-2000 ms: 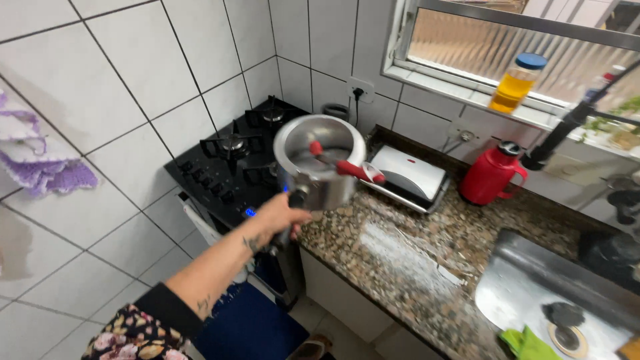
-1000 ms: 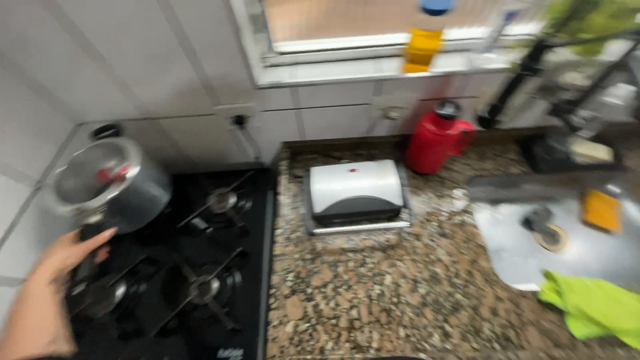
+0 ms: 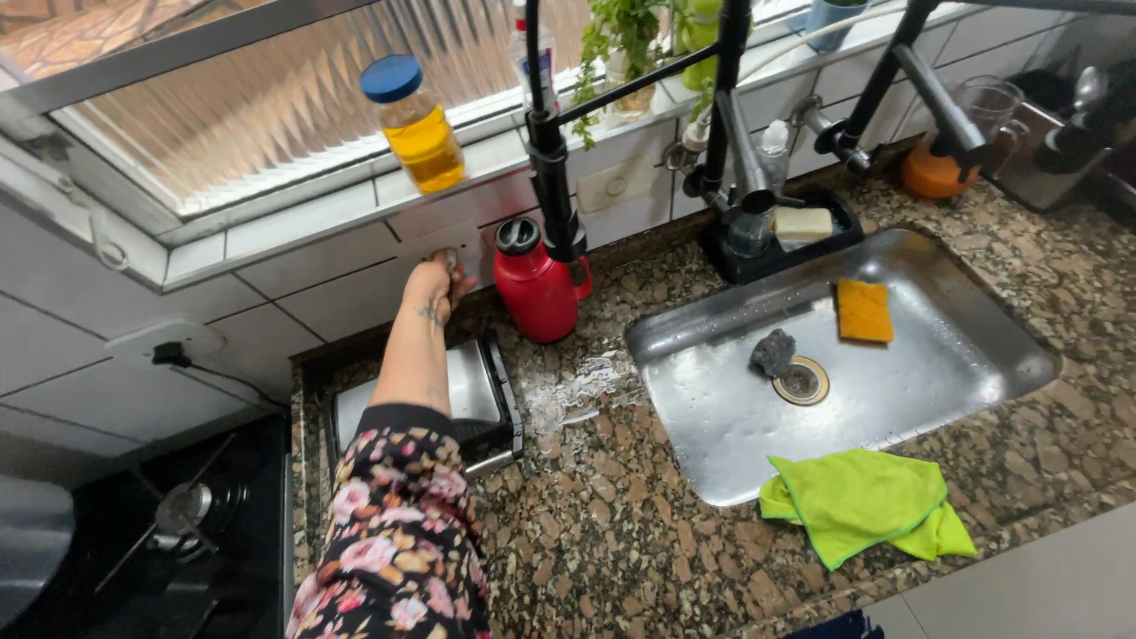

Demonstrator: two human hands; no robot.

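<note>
My left hand (image 3: 445,277), on a bare forearm below a floral sleeve, reaches over the silver-and-black countertop grill (image 3: 475,386) to the tiled wall. Its fingers are around a small metal knob (image 3: 452,258) on a wall plate, partly hidden by them. Just right of the hand stands a red thermal jug (image 3: 538,293) with a black lid. My right hand is out of view. At the left edge, part of a metal pot (image 3: 34,541) shows over the black gas cooktop (image 3: 133,541).
A steel sink (image 3: 710,426) holds an orange sponge (image 3: 863,311) and grey scouring wool (image 3: 773,352). A green cloth (image 3: 865,501) lies over its front edge. Water wets the granite counter (image 3: 612,532). A black faucet (image 3: 552,169) hangs near the jug; a yellow-filled jar (image 3: 417,133) stands on the sill.
My left hand has let go of the pot's handle and moved to the wall knob. The pot, held up two seconds ago, is at the cooktop. The view has swung right.
</note>
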